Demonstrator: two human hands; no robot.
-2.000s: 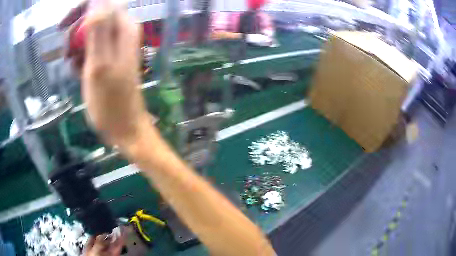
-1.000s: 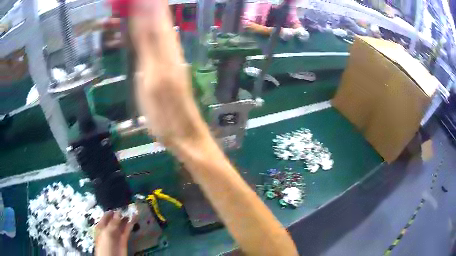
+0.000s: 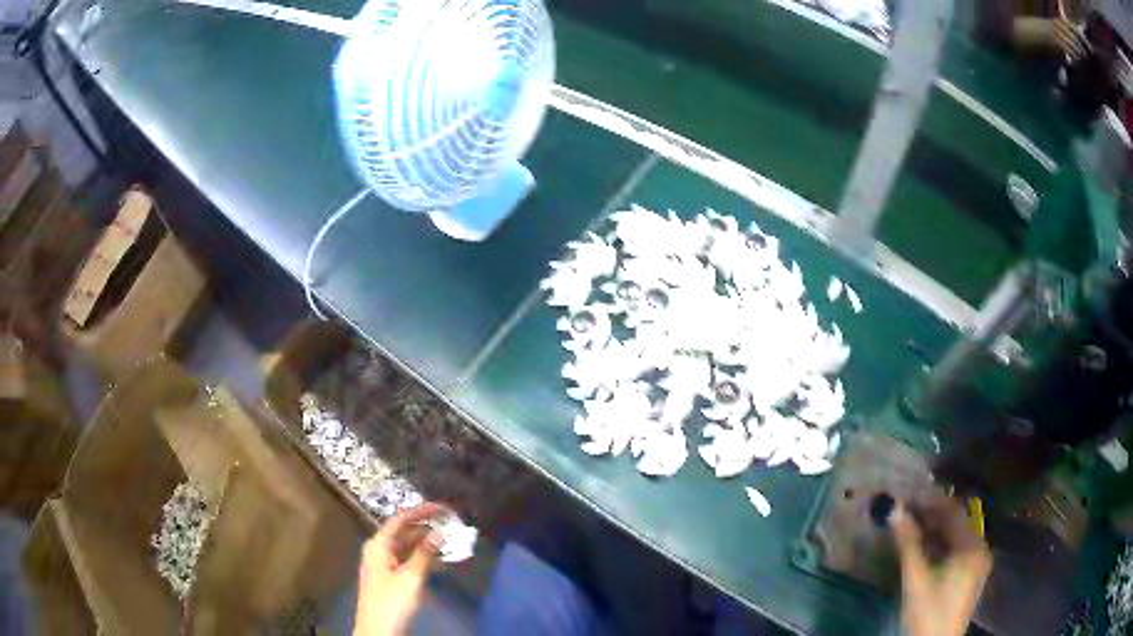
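Note:
My left hand (image 3: 395,565) is low in the picture, beyond the bench's front edge, above the boxes. Its thumb and fingers pinch a white bladed plastic part (image 3: 457,538). My right hand (image 3: 942,565) is at the lower right over the press base plate (image 3: 857,503), its fingertips beside the dark centre hole. Whether it holds anything small is hidden. A large heap of white bladed parts (image 3: 696,336) lies on the green bench, left of the press. The black ram block (image 3: 994,435) is blurred and dark, behind my right hand.
A light blue desk fan (image 3: 441,99) stands at the back left, its cable (image 3: 311,267) running to the bench's front edge. Brown cardboard boxes (image 3: 137,298) stand below left, open ones with white parts inside. A grey upright post (image 3: 895,124) rises behind the heap. A white rail (image 3: 696,155) crosses the bench.
The view has swung left. My right hand has come down from its raised place to the base plate. My left hand has left the ram block and is off the bench with a white part.

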